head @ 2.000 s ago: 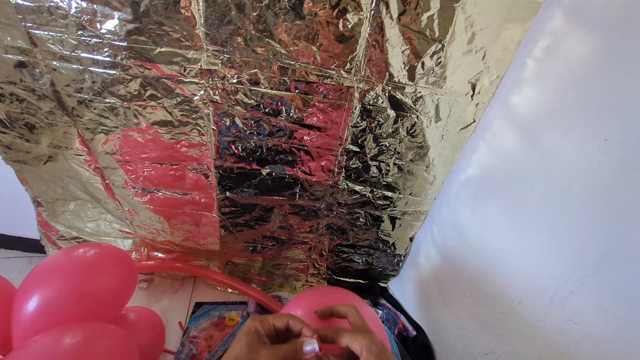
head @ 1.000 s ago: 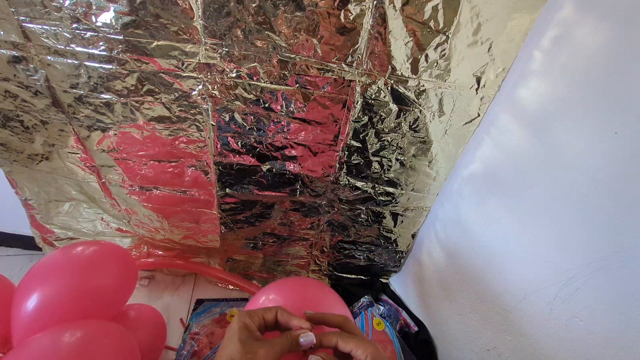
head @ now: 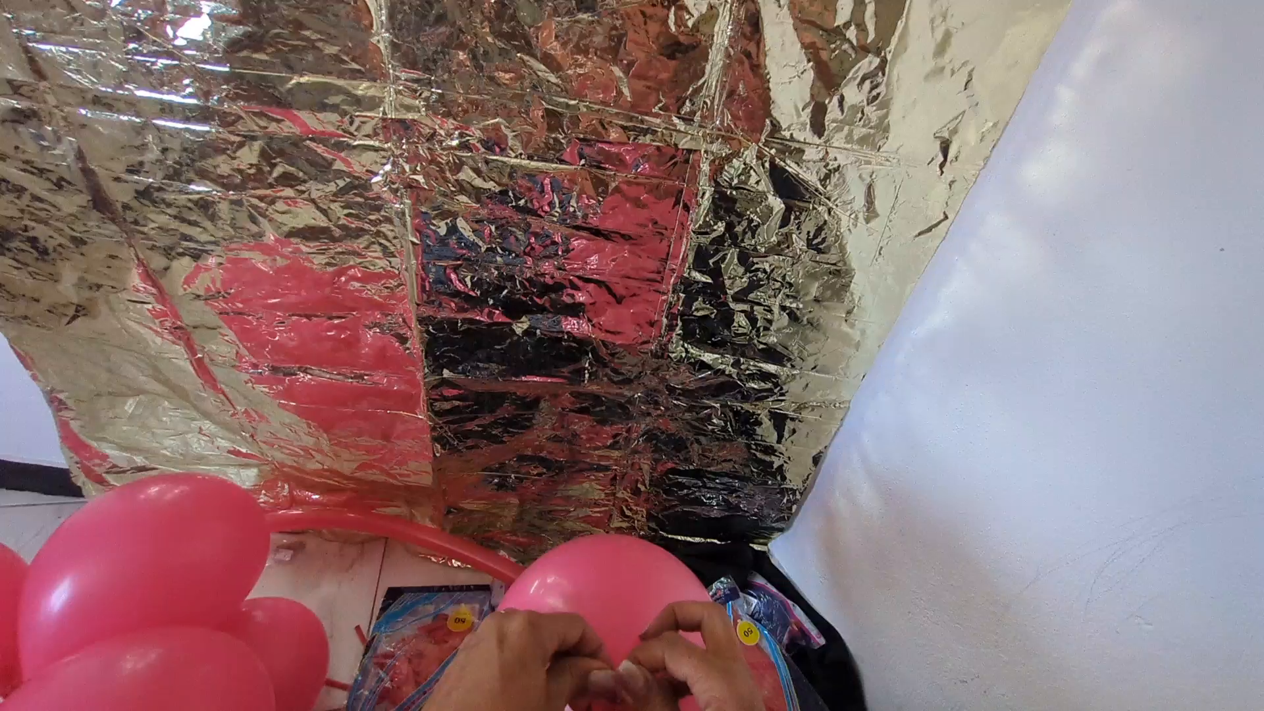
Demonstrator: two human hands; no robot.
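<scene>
A round pink balloon (head: pixel 607 585) sits at the bottom centre, just beyond my two hands. My left hand (head: pixel 523 664) and my right hand (head: pixel 696 660) meet at the fingertips on the near end of this balloon, pinching it. Its neck is mostly hidden by the fingers. Beside my left hand lies a clear plastic pack of red balloons (head: pixel 420 647) with a yellow round sticker. Another such pack (head: pixel 765 657) shows partly behind my right hand.
A cluster of pink balloons (head: pixel 148 573) fills the lower left. A long red balloon (head: pixel 395 528) curves over the tiled floor (head: pixel 331 583). Crumpled metallic foil sheeting (head: pixel 553 296) hangs ahead, beside a white wall (head: pixel 1076 395). Black fabric (head: pixel 839 662) lies at the wall's foot.
The fingers have shifted on the near end of the balloon and remain close together. The balloon has moved slightly in view. The cluster at the left stays put.
</scene>
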